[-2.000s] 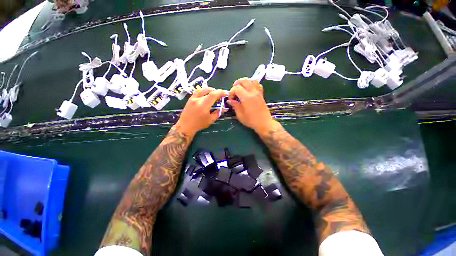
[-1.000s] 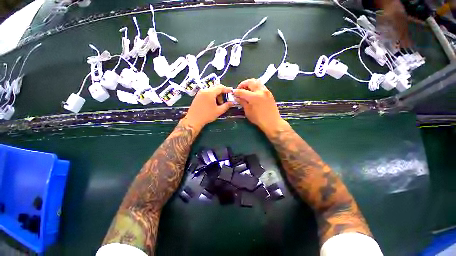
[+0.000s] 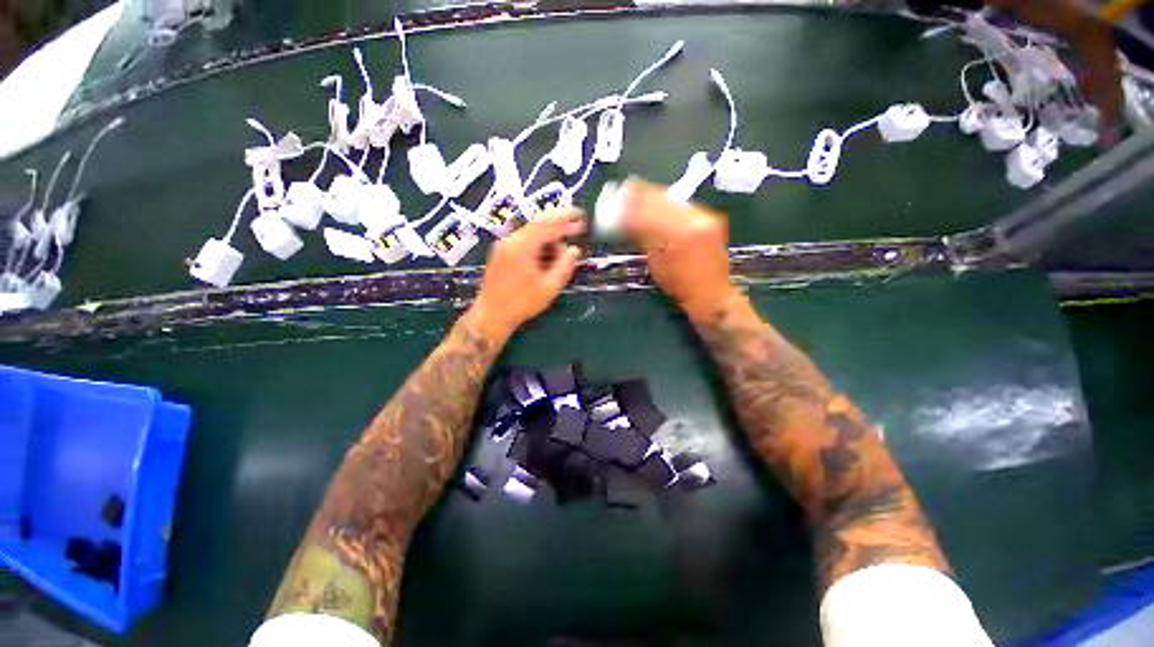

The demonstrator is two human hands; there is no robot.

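My right hand (image 3: pixel 680 240) is over the near rail and holds a blurred white unit (image 3: pixel 613 209) at its fingertips. My left hand (image 3: pixel 529 269) is just left of it, fingers bent with a gap between thumb and fingers; I see nothing held in it. Several open housings (image 3: pixel 452 236) with yellow and dark parts inside lie on the belt beyond my left hand. Closed white units (image 3: pixel 742 169) with cords lie on both sides. A loose pile of black square pieces (image 3: pixel 570 430) lies on the worktable between my forearms.
A dark scuffed rail (image 3: pixel 835 263) runs between the green belt (image 3: pixel 835 63) and the worktable (image 3: pixel 304 430). A blue bin (image 3: pixel 158 506) with a few black pieces stands at left. A grey metal guide (image 3: pixel 1082 202) and a cluster of white units (image 3: pixel 1012 95) are at right.
My hands, earlier together on a small white thing, have moved apart. The right hand has taken the white unit up and right. At right, one white unit and the cluster have shifted farther right.
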